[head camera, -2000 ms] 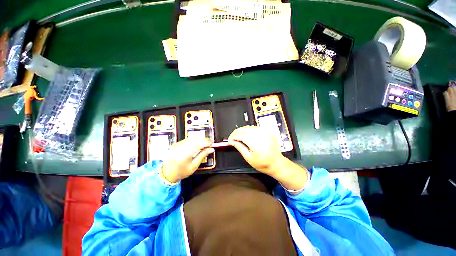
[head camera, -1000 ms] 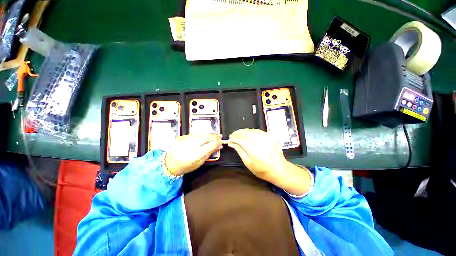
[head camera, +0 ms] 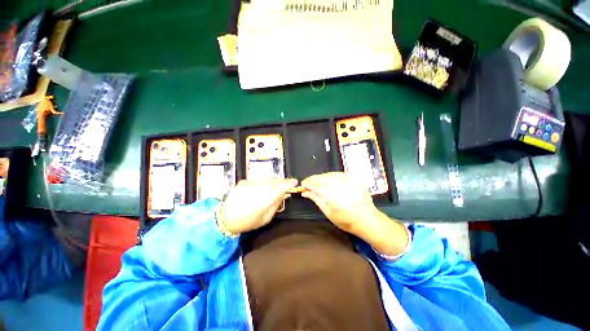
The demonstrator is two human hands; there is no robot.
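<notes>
The black phone tray (head camera: 309, 149) lies in front of me. Four of its slots hold orange-rimmed phone housings, such as the leftmost one (head camera: 167, 178) and the rightmost one (head camera: 362, 155); the fourth slot from the left has no housing, only tiny pale bits. My left hand (head camera: 255, 203) and my right hand (head camera: 343, 200) meet above the tray's near edge. Their fingertips hold a thin orange-edged piece (head camera: 297, 189) between them, seen edge-on; it looks like a phone housing, mostly hidden by the fingers. My left hand partly covers the third housing.
Tweezers (head camera: 422, 139) and a clear perforated strip (head camera: 454, 161) lie right of the tray, beside the tape dispenser (head camera: 495, 106). Behind are a cream sheet (head camera: 317, 48) and a small-parts box (head camera: 456, 52). A bubble bag (head camera: 94, 126) and orange-handled air gun (head camera: 45, 113) lie left.
My hands stay together at the tray's near edge. The held piece now shows an orange edge, where it looked pale a second ago. The view has shifted slightly.
</notes>
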